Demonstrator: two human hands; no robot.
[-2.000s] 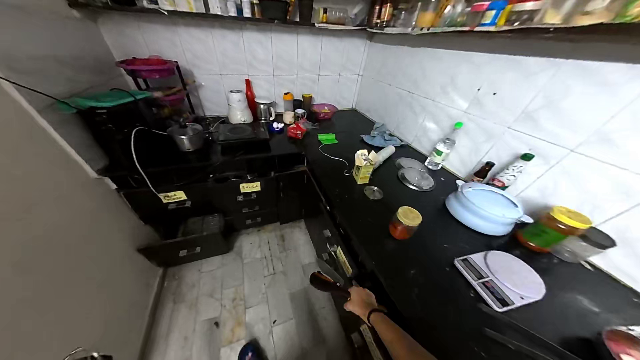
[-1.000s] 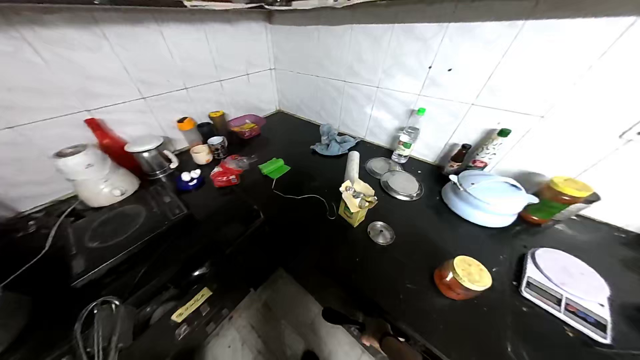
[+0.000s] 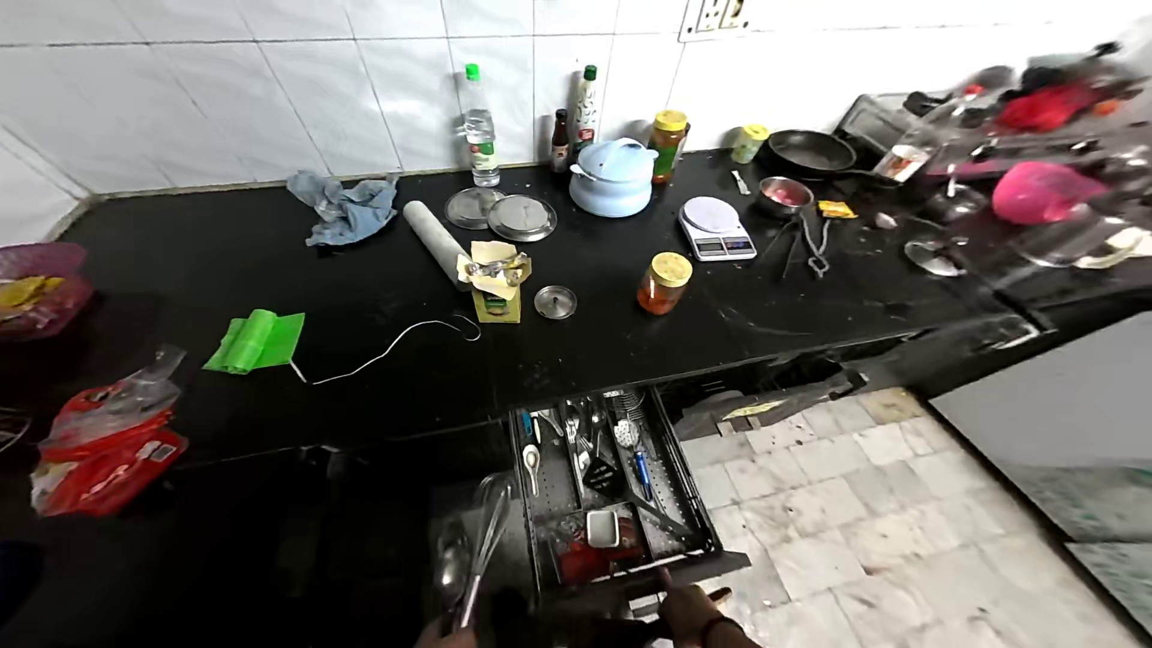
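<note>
At the bottom edge, my left hand (image 3: 445, 635) is closed around the handles of a wire whisk (image 3: 490, 540) and a metal ladle or large spoon (image 3: 452, 562). My right hand (image 3: 688, 614) is at the front edge of an open cutlery drawer (image 3: 691, 486), one finger against it, with a dark utensil (image 3: 621, 632) in its grip, partly hidden in shadow. Inside the drawer lie a white spoon (image 3: 532, 466), forks and spoons, a slotted ladle (image 3: 627, 434), a blue-handled tool (image 3: 643, 475), a black spatula (image 3: 603, 475) and a small white container (image 3: 602, 529).
On the black counter (image 3: 576, 360) stand an opened carton (image 3: 497, 306), a jar (image 3: 664, 283), a kitchen scale (image 3: 717, 229), a pale blue pot (image 3: 613, 184), bottles and metal lids. A green roll (image 3: 259, 342) and red plastic bag (image 3: 112, 459) lie left. Pans and utensils crowd the right.
The view has swung right along the counter. My left hand with the whisk and ladle has come into view. My right hand is now at the drawer's front edge.
</note>
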